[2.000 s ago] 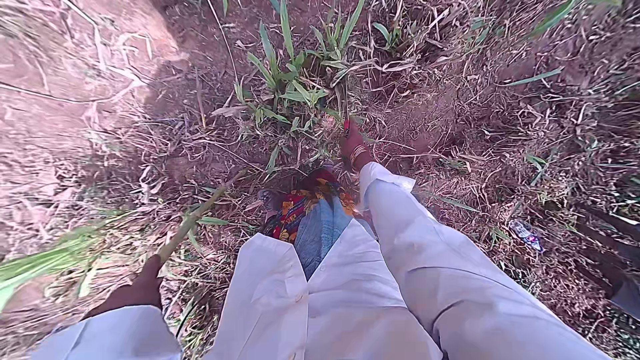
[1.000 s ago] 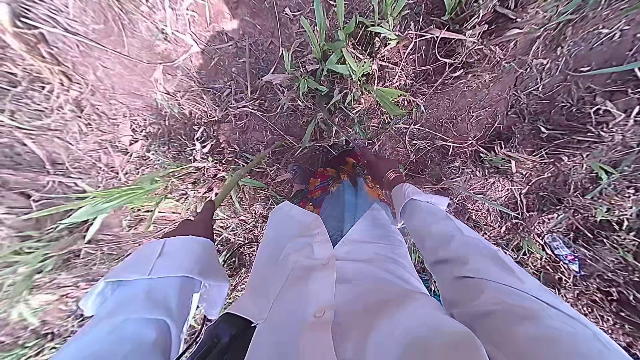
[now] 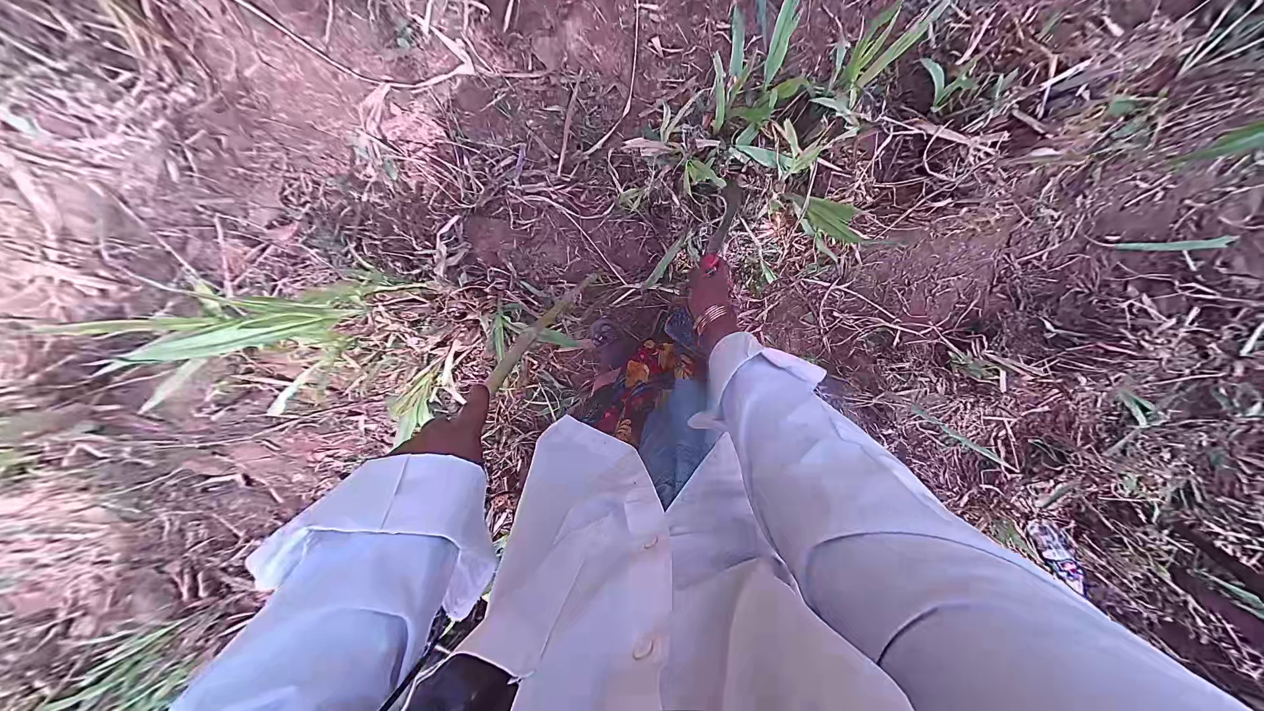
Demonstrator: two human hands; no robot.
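Observation:
My left hand (image 3: 456,427) is closed around the lower end of a green plant stalk (image 3: 528,344), whose long leaves (image 3: 247,331) seem to spread to the left. Stretched forward, my right hand (image 3: 713,292), with bangles at the wrist, is closed on the handle of a dark, thin tool (image 3: 729,212); its kind cannot be told. The far end of that tool reaches the base of a green leafy clump (image 3: 765,128) rooted in the soil. Cut-looking green leaves (image 3: 829,219) lie just right of the tool.
Reddish soil (image 3: 494,242) strewn with dry grass and roots surrounds my feet. A bare foot (image 3: 612,341) shows beyond my patterned cloth (image 3: 642,380). A crumpled wrapper (image 3: 1055,555) lies at the right. A dark bag (image 3: 464,683) hangs by my left side.
My right hand has moved forward from near the patterned cloth toward the leafy clump. My left hand still holds the stalk.

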